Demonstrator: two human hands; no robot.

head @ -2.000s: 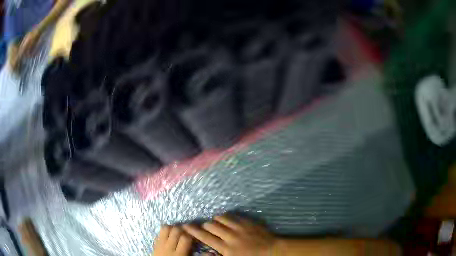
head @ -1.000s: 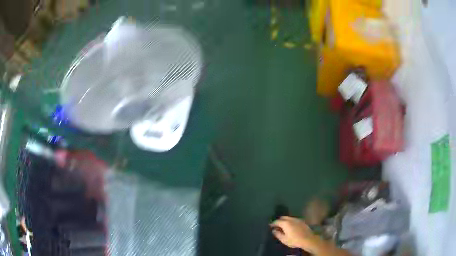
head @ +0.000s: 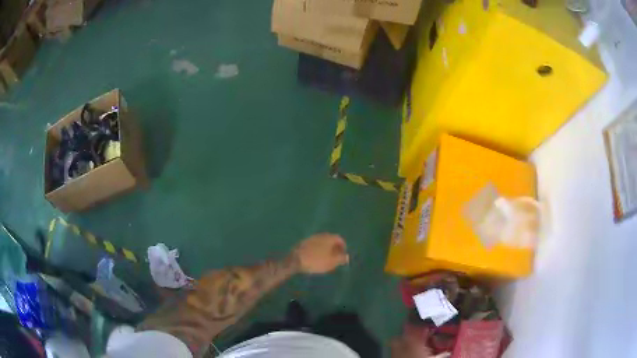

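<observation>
My left hand (head: 321, 253) is in the lower middle of the view, at the end of a bare, patterned forearm that reaches in from the lower left. Its fingers look curled in, and I see nothing held in it. It is over the green floor (head: 230, 168), left of an orange box (head: 482, 210), not touching it. I cannot make out my right hand in the picture. White cloth (head: 293, 346) shows at the bottom edge.
A yellow box (head: 496, 77) stands behind the orange one, beside a white wall (head: 573, 266). Red items (head: 478, 339) lie in front. An open parts carton (head: 133, 171) with dark pieces stands left. Brown cartons (head: 328, 31) are at the top. Yellow-black tape (head: 339, 136) marks the floor.
The view has swung from the bubble-wrapped bench and dark stacks to the floor and boxes. The bench stacks and grey fan are gone from view. My left arm now reaches in from the lower left.
</observation>
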